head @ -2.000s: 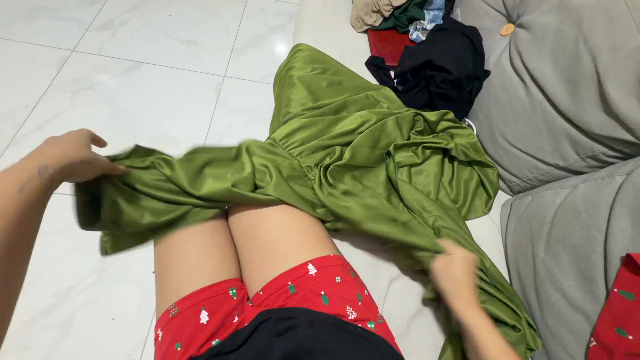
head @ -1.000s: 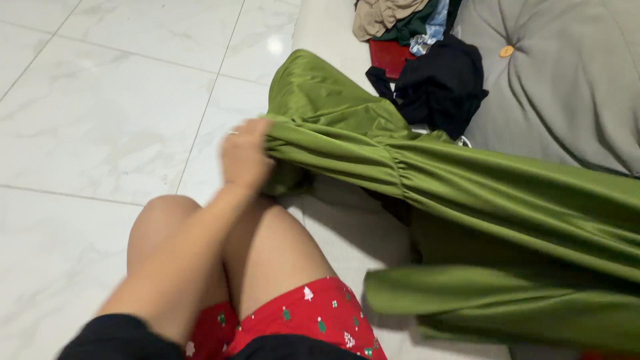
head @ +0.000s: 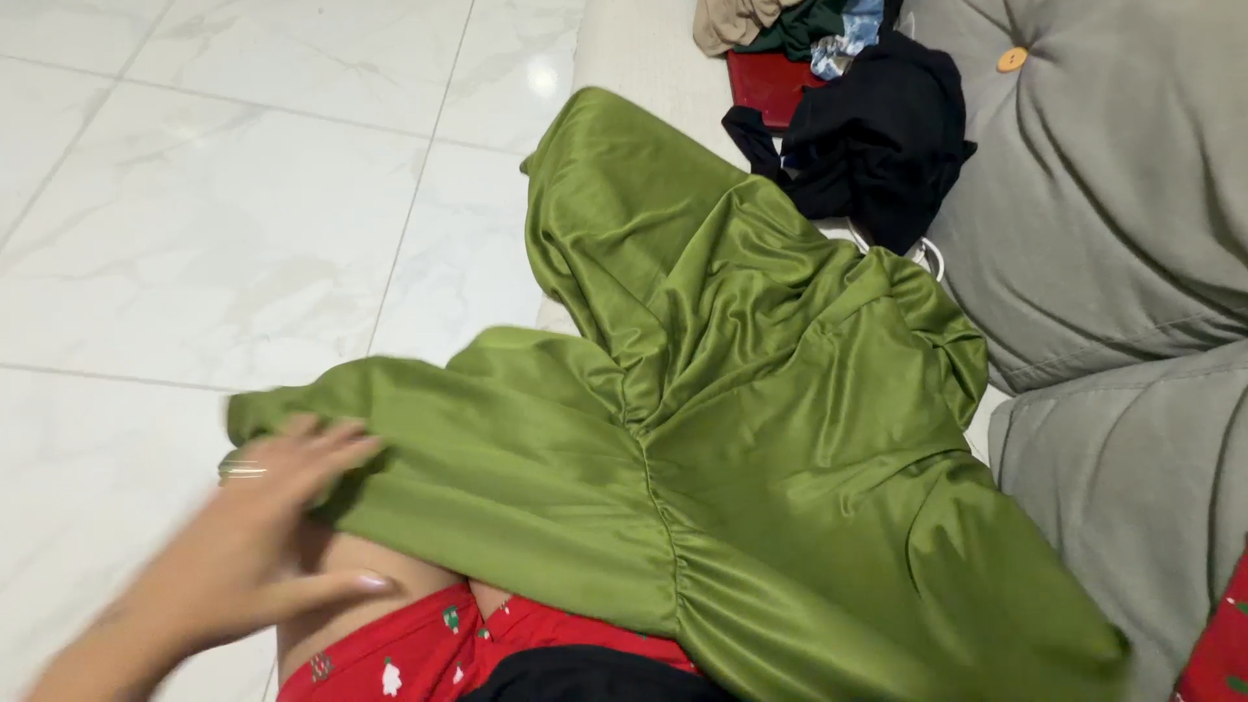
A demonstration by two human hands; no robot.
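Note:
A green satin garment [head: 780, 419] with a gathered seam lies spread over my thighs and the light seat beside me. Its left part drapes across my lap, and a pointed part reaches away toward the floor side. My left hand [head: 283, 526], blurred, is at the garment's left end with fingers spread and thumb apart; it grips nothing, and whether the fingertips touch the fabric is hard to tell. My right hand is outside the view. Red printed shorts [head: 390, 663] show below the garment's near edge.
Grey tufted cushions [head: 1102, 175] line the right side. At the top lie a black cloth [head: 877, 136], a red flat item [head: 770, 88], a beige cloth [head: 736, 21] and a dark green cloth [head: 795, 31]. White marbled floor tiles [head: 214, 214] extend left. Red printed fabric [head: 1219, 634] shows at the lower right.
The garment, stretched toward the right one second ago, now lies spread across my lap. My left hand has moved left and let go of it. My right hand, seen two seconds ago, has left the view.

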